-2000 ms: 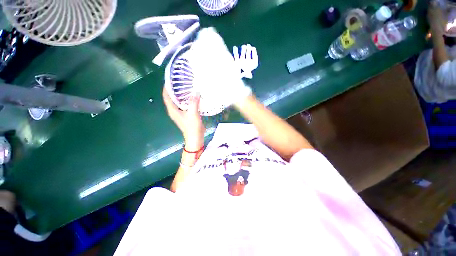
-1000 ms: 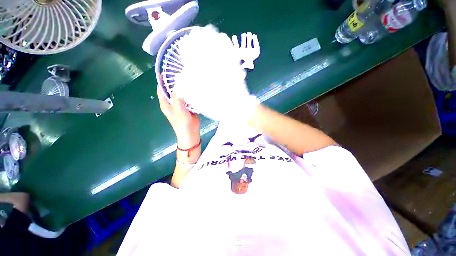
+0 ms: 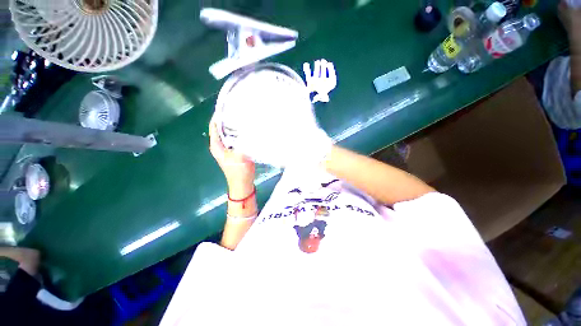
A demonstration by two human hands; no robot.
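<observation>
A white clip fan is held over the green bench [image 3: 172, 184]; its rim shows round the glove, and its clip base [image 3: 250, 42] points away from me at the top. My left hand [image 3: 230, 156], bare with a red string at the wrist, grips the lower left of the fan's rim. My right hand [image 3: 274, 118], in a white glove, lies over the round face of the fan. The glove is overexposed, so its fingers and most of the grille cannot be made out. A spare white glove [image 3: 320, 79] lies flat on the bench just to the right.
A large cream fan [image 3: 86, 32] hangs upper left above a grey metal arm [image 3: 70, 132]. Other small fans [image 3: 99, 110] lie at left. A pale block [image 3: 392, 79], bottles [image 3: 503, 38] and tape roll [image 3: 460, 20] are at right. An open carton [image 3: 484, 159] stands beside the bench. People's arms show at both edges.
The held fan has turned, so its clip base has swung to the right and points more upward. The gloved hand now covers nearly all the grille. More small fans show at left.
</observation>
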